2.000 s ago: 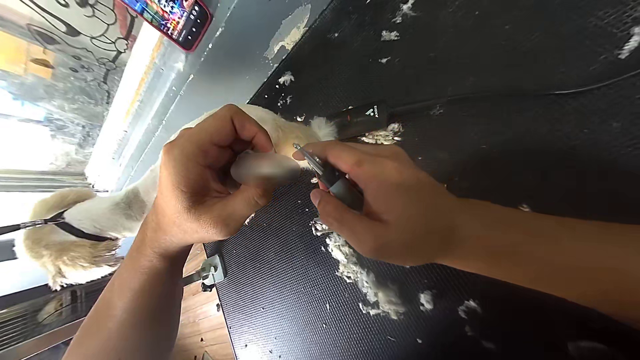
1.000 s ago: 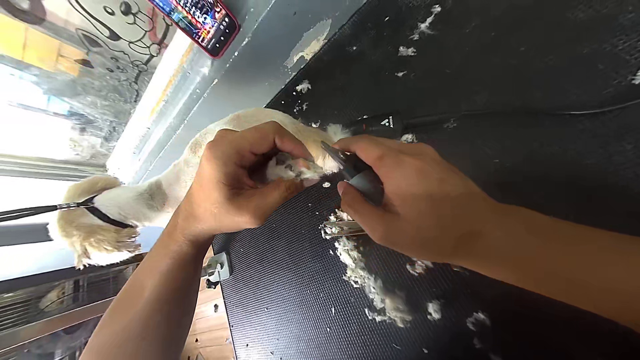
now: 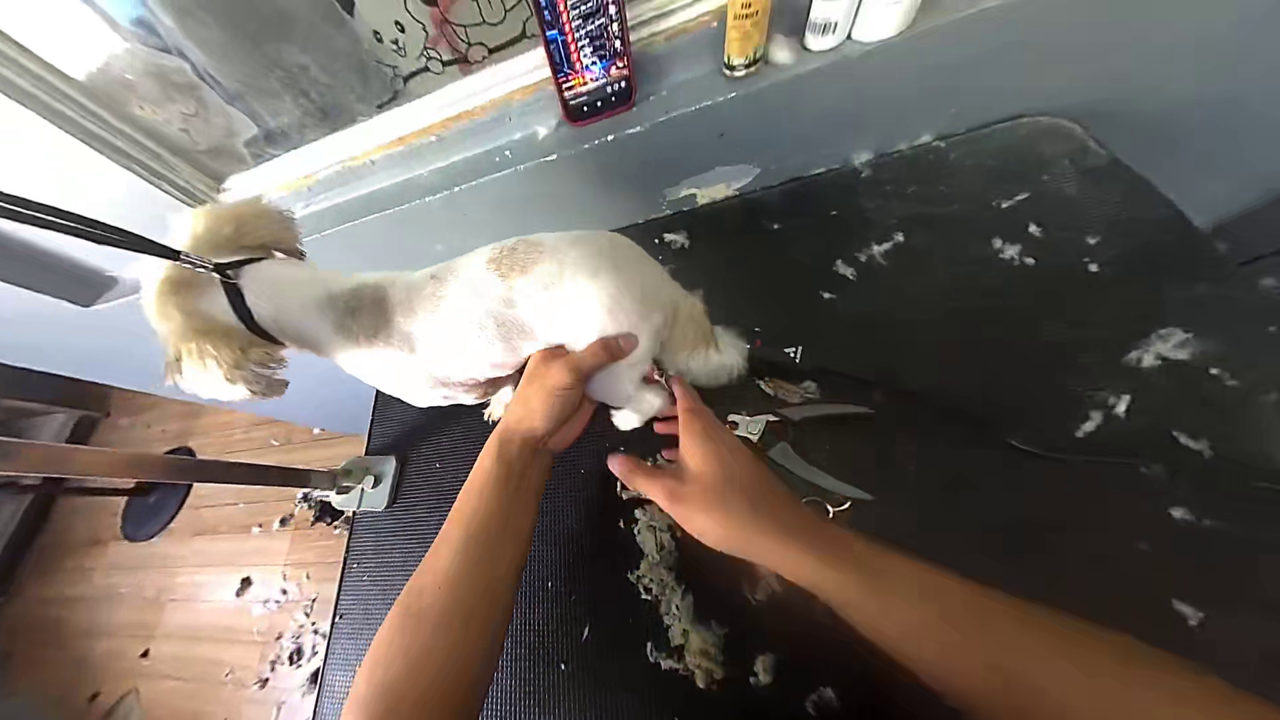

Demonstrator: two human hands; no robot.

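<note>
A closely clipped white dog [image 3: 540,290] stands on a black ribbed grooming table mat [image 3: 450,470], its head at the left, with a black collar [image 3: 245,300] round its neck. My left hand [image 3: 560,395] grips its hind leg, thumb on top. Beside the paw [image 3: 640,405] is my right hand [image 3: 690,460], thumb and fingers apart, fingertips near or at the paw; whether a small metal thing there is held is unclear. Just right of that hand lie curved scissors [image 3: 815,465], partly hidden. A dark clipper with a cord lies behind them, hard to make out.
Clumps of cut hair [image 3: 675,600] are on the mat. A phone [image 3: 590,60], a yellow bottle [image 3: 746,35] and white bottles [image 3: 830,20] stand along the ledge. A metal arm [image 3: 170,465] is clamped to the table's left edge. A black leash [image 3: 90,230] runs to the collar.
The dark tool that my right hand held at the paw is no longer seen in it, and its fingers have spread. My left hand has shifted from the paw to the leg. The view has widened.
</note>
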